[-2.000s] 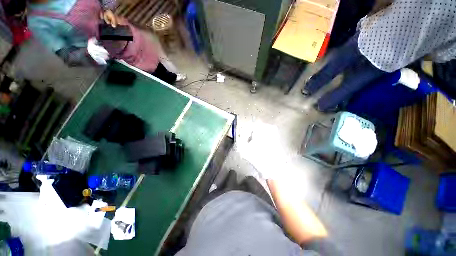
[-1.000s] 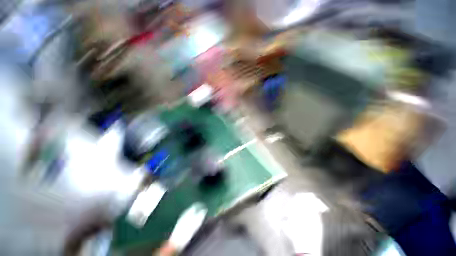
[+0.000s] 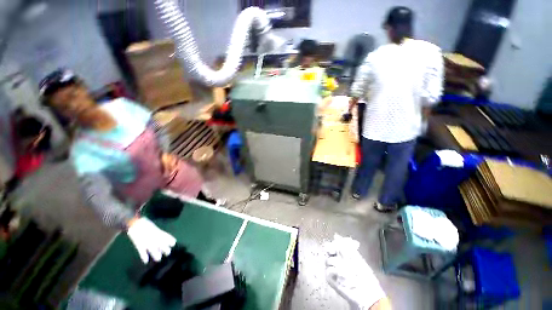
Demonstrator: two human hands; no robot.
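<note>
My right hand [image 3: 354, 275], in a white glove, is raised over the floor to the right of the green-topped bench [image 3: 260, 254]. It is blurred and overexposed; whether it holds a white cloth or nothing cannot be told. My left hand is not in view. A black block-like part [image 3: 209, 286] lies on the bench near the lower edge, with more dark parts beside it. A dark clump of parts [image 3: 166, 266] lies to its left, and another dark piece [image 3: 164, 207] is near the far corner.
A coworker stands at the bench's far left, a white-gloved hand over the dark clump. A grey-green cabinet [image 3: 275, 151] stands ahead below a white duct [image 3: 212, 75]. Another person stands ahead right. A pale stool [image 3: 402, 254], blue stool [image 3: 493, 275] and stacked boards [image 3: 520, 187] are right.
The view has tilted up after a blurred turn, bringing the duct and people into fuller view. The bottles and paper slip have left the picture. The coworker's gloved hand is now over the parts.
</note>
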